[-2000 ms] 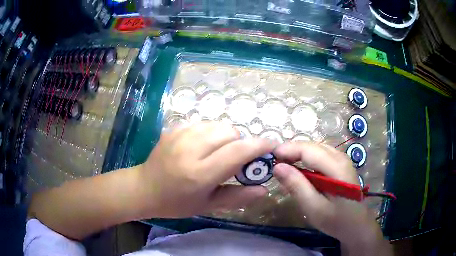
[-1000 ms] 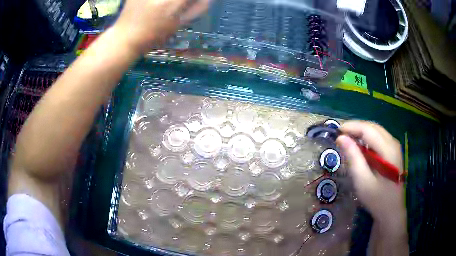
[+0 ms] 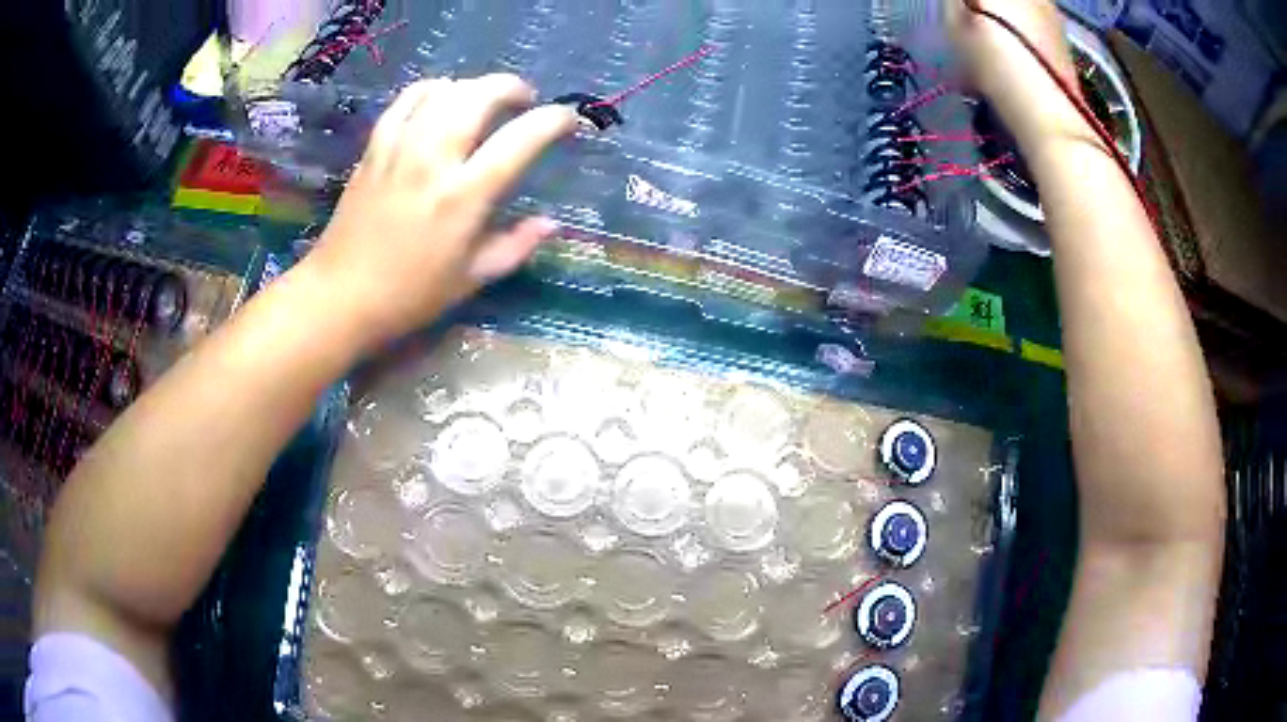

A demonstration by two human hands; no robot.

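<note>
A small black speaker unit (image 3: 596,113) with a thin red lead is at the fingertips of my left hand (image 3: 445,176), over the slotted tray at the back (image 3: 790,106). My left thumb is apart from it; whether the fingers grip it is unclear. My right hand (image 3: 995,57) is cut off by the top edge at the upper right, its fingers hidden. A red cable (image 3: 1052,71) runs along my right wrist. The round-pocket tray (image 3: 466,550) lies in front, with several face-up speakers (image 3: 899,533) in its right column.
Speakers stand on edge in a left tray (image 3: 106,303) and in rows in the back tray (image 3: 892,134). A white-rimmed round device (image 3: 1115,106) is beside my right wrist. Brown cardboard (image 3: 1221,212) stands at right. A red label (image 3: 226,167) and green label (image 3: 977,310) mark the bench.
My left hand has moved down and right to a speaker in the back tray. My right hand has left the round-pocket tray's right column and moved up. Four face-up speakers now show fully there.
</note>
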